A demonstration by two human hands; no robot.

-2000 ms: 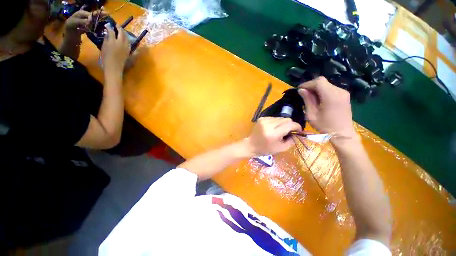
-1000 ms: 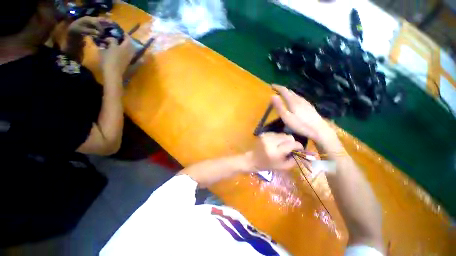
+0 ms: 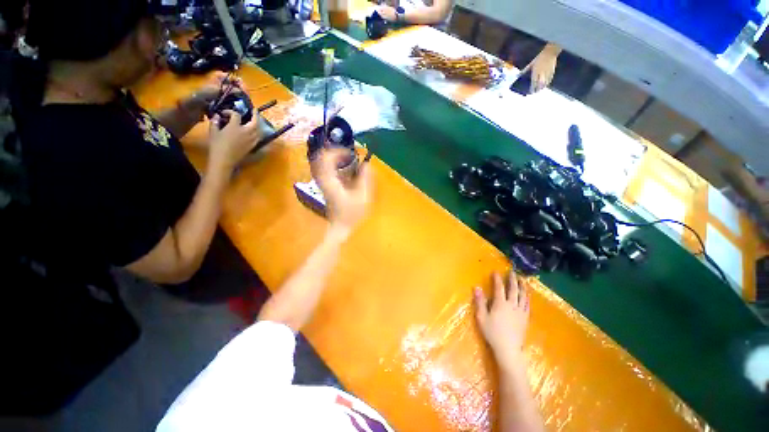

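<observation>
My left hand point(image 3: 344, 190) is stretched out to the upper left and holds a camera housing point(image 3: 337, 133) by its lower body. The housing's round black mouth faces up, and thin wires rise from it. A pale bracket point(image 3: 310, 196) shows below it, at or close to the bench top; contact is unclear. A short dark antenna point(image 3: 364, 158) sticks out at its right. My right hand point(image 3: 504, 316) lies palm down on the film-covered orange bench, fingers spread, holding nothing.
A heap of black modules point(image 3: 548, 215) lies on the green conveyor point(image 3: 447, 177). A co-worker point(image 3: 126, 169) at left handles another housing point(image 3: 232, 108). A plastic bag point(image 3: 358, 103), an orange-brown cable bundle point(image 3: 455, 65) and a dark-handled tool point(image 3: 575, 148) lie beyond. A pale shelf point(image 3: 624, 59) hangs overhead.
The view has shifted. My left hand has carried the housing from in front of me to the upper left, near the co-worker. My right hand has left the housing and now rests on the bench.
</observation>
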